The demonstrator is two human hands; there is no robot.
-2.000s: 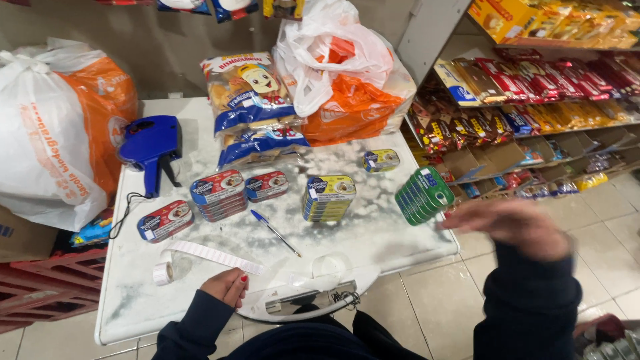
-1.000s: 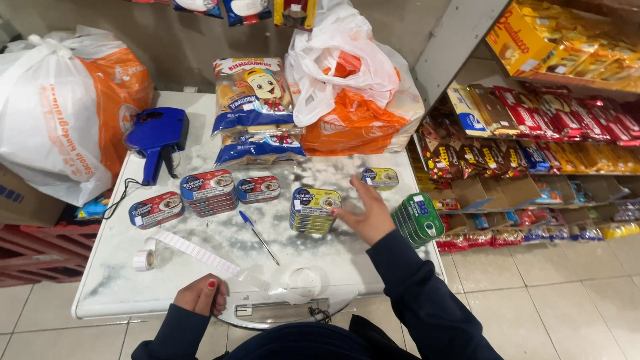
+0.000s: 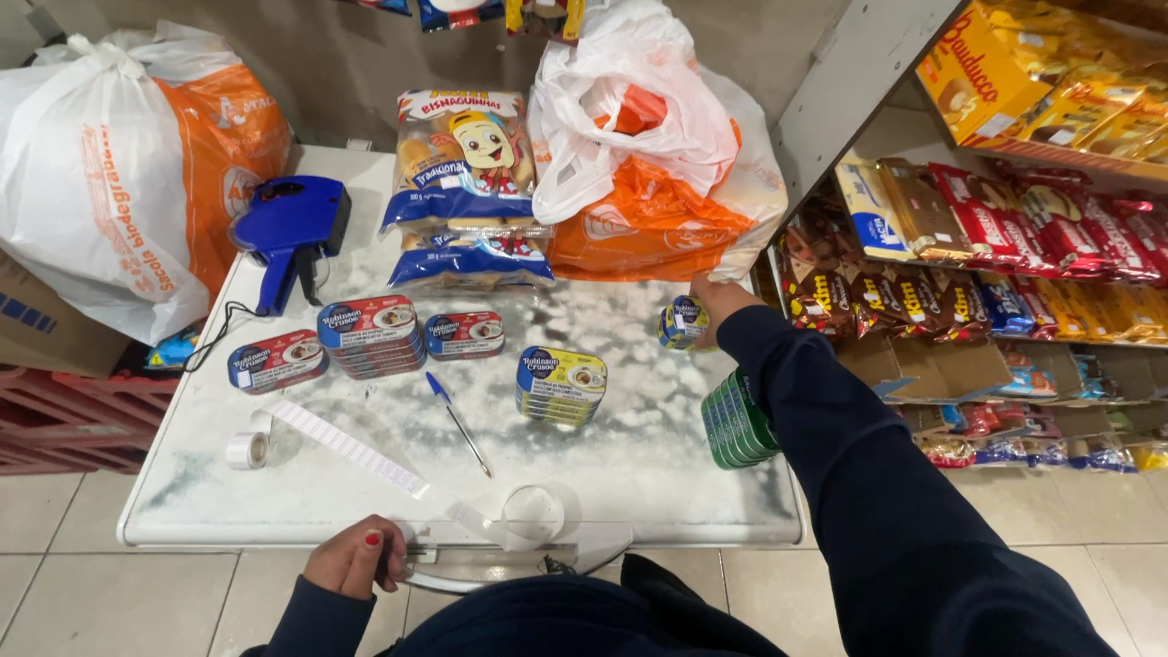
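My right hand (image 3: 719,306) reaches to the back right of the white table and touches a small yellow-and-blue sardine tin (image 3: 684,319); its fingers are partly hidden. My left hand (image 3: 358,558) rests half curled at the front edge, by the end of a strip of white labels (image 3: 347,447) that unrolls from a label roll (image 3: 247,451). Between the hands are a stack of yellow sardine tins (image 3: 560,383) and a blue pen (image 3: 458,424). A stack of green tins (image 3: 737,422) stands under my right forearm. Red tins (image 3: 370,338) sit in a stack at the left, with a single tin on either side.
A blue price labelling gun (image 3: 294,228) lies at the back left beside a full white-and-orange bag (image 3: 100,182). Packs of bread rolls (image 3: 467,173) and another plastic bag (image 3: 657,210) line the back. Shelves of packaged sweets (image 3: 995,210) stand at the right. A clear tape ring (image 3: 533,516) lies at the front edge.
My right hand has moved from beside the stack of yellow tins to the single yellow tin at the back right. My left hand has stayed near the label strip at the front edge.
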